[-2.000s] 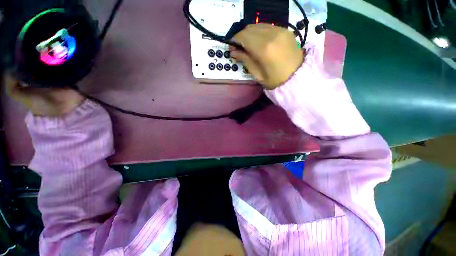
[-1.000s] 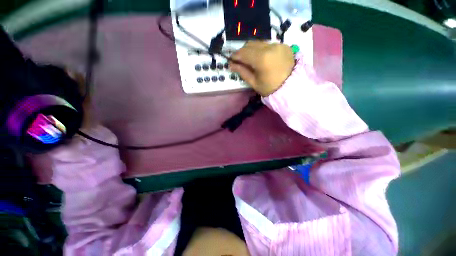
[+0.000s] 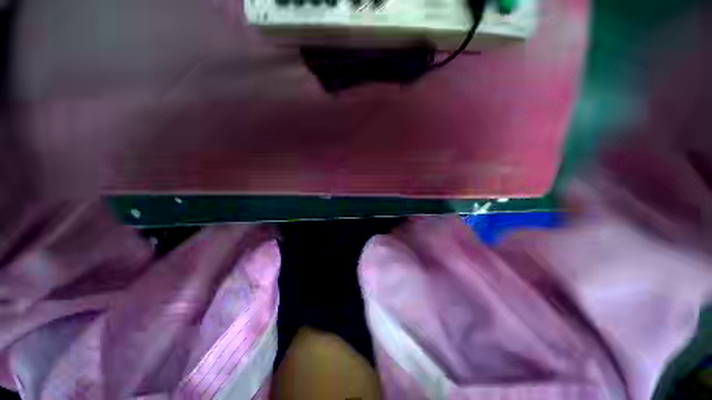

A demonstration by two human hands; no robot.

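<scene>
The white headset tester is cut off by the top edge; only its lower front part shows, with a row of dark sockets and a green button. A black cable bundle lies on the pink mat just below the tester, with a thin black cord running up over its right part. The headset is not in view. Neither of my hands can be seen. Only blurred pink sleeves show at the left and right sides.
The green bench edge runs across in front of my lap. A blue bin shows at the right by the lap. The green bench surface is blurred at the right.
The view has shifted, so the tester sits higher and is mostly cut off. Both hands and the glowing headset have left the picture. The arms have moved out to the sides.
</scene>
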